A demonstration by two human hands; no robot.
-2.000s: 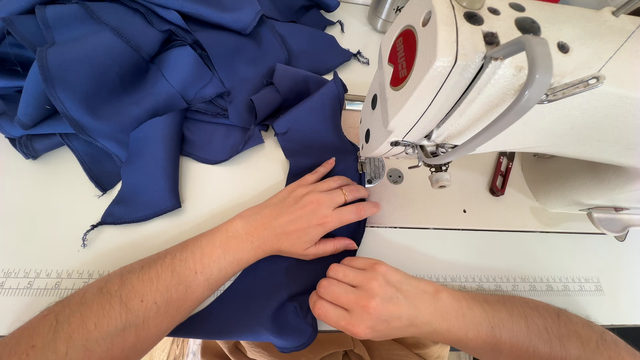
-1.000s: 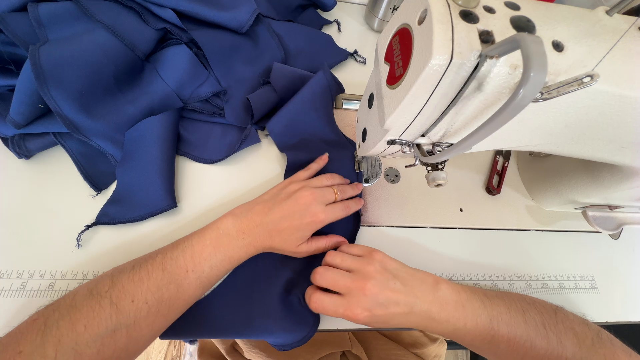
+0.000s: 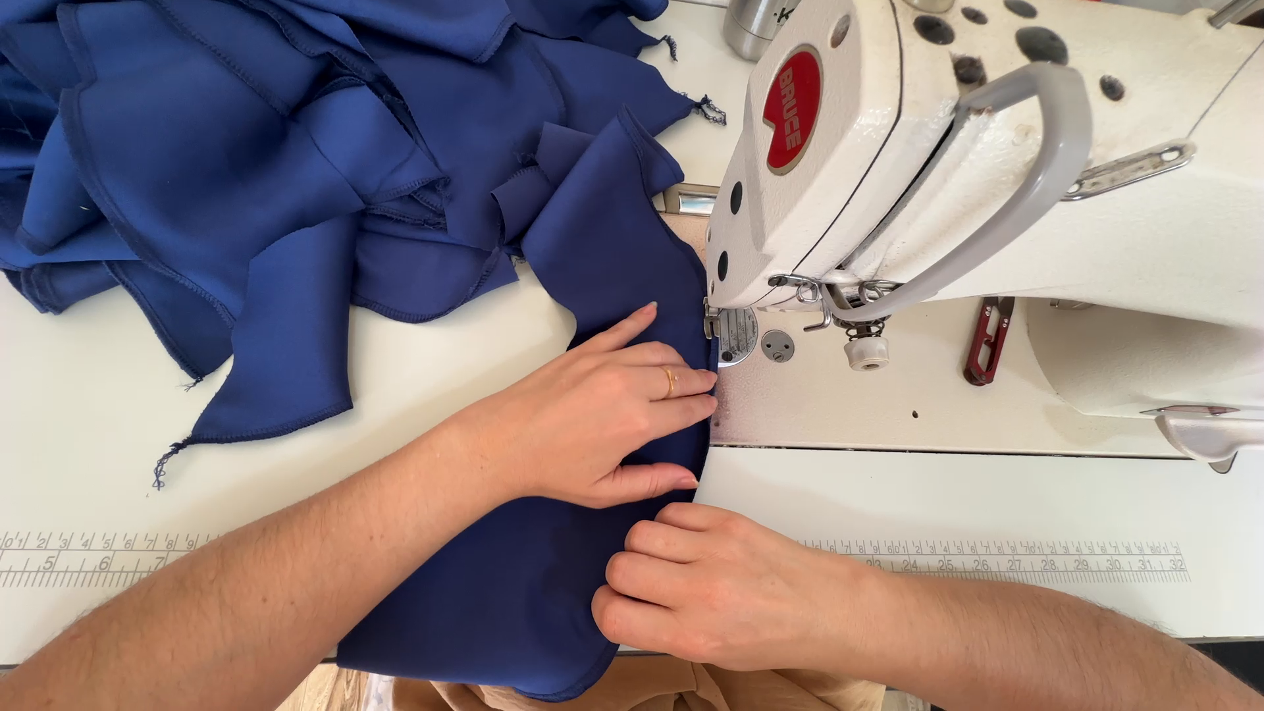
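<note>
A blue fabric piece (image 3: 632, 247) with an overlocked edge runs from beyond the presser foot down over the table's front edge. Its right edge lies at the presser foot (image 3: 711, 321) of a white Bruce sewing machine (image 3: 839, 148). Spread on this cloth is my left hand (image 3: 612, 415), palm down, with a ring on one finger and the fingertips near the edge just below the foot. Lower down, my right hand (image 3: 711, 583) has its fingers curled and closed on the fabric's right edge. The needle cannot be made out.
A heap of blue fabric pieces (image 3: 217, 168) with thread tails covers the upper left. Red thread snips (image 3: 987, 341) lie under the machine arm. A metal container (image 3: 755, 25) stands behind the machine head. Ruler markings (image 3: 1047, 561) run along the front of the white table (image 3: 938, 494).
Both hands stay in nearly the same pose on the fabric. The fabric's lower end appears slightly shifted; the rest looks much the same.
</note>
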